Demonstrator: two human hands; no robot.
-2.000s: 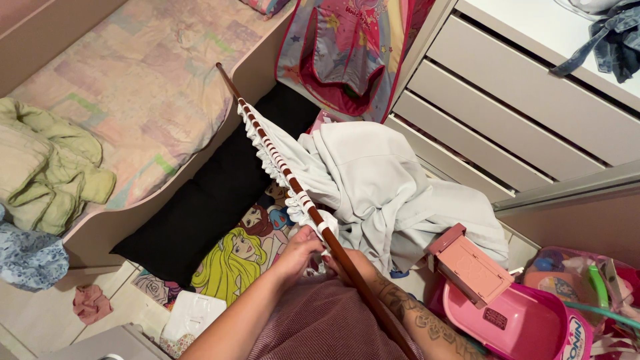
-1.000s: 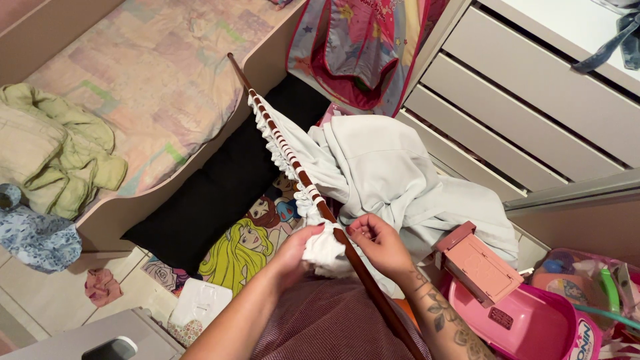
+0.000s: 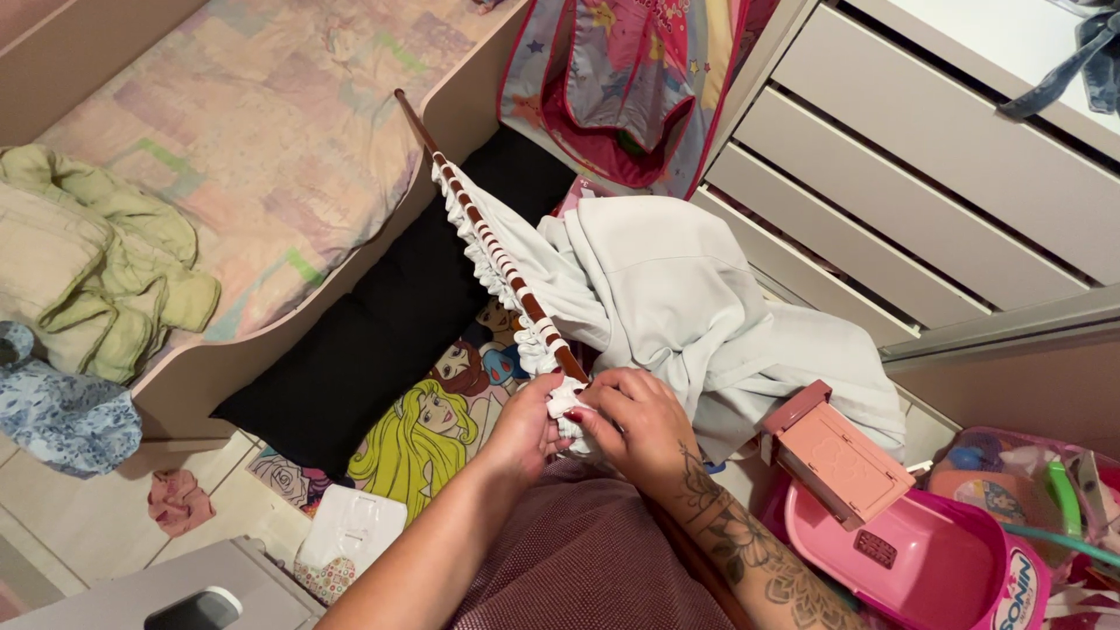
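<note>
A brown curtain rod runs diagonally from the bed's edge toward my body, threaded through the slots along the top of a white curtain. The curtain's gathered edge lies along the rod, and its cloth falls in a heap to the right. My left hand grips the bunched curtain edge at the near part of the rod. My right hand pinches the same white fabric from the other side, thumb and fingers on it. The rod's near end is hidden behind my hands and right forearm.
A bed with a green cloth stands at left, a black cushion beside it. A princess-print mat lies on the floor. White drawers are at right, above a pink tub and a toy box.
My right hand has come in from beside the rod onto the gathered white fabric next to my left hand. The rod remains diagonal with the curtain on it.
</note>
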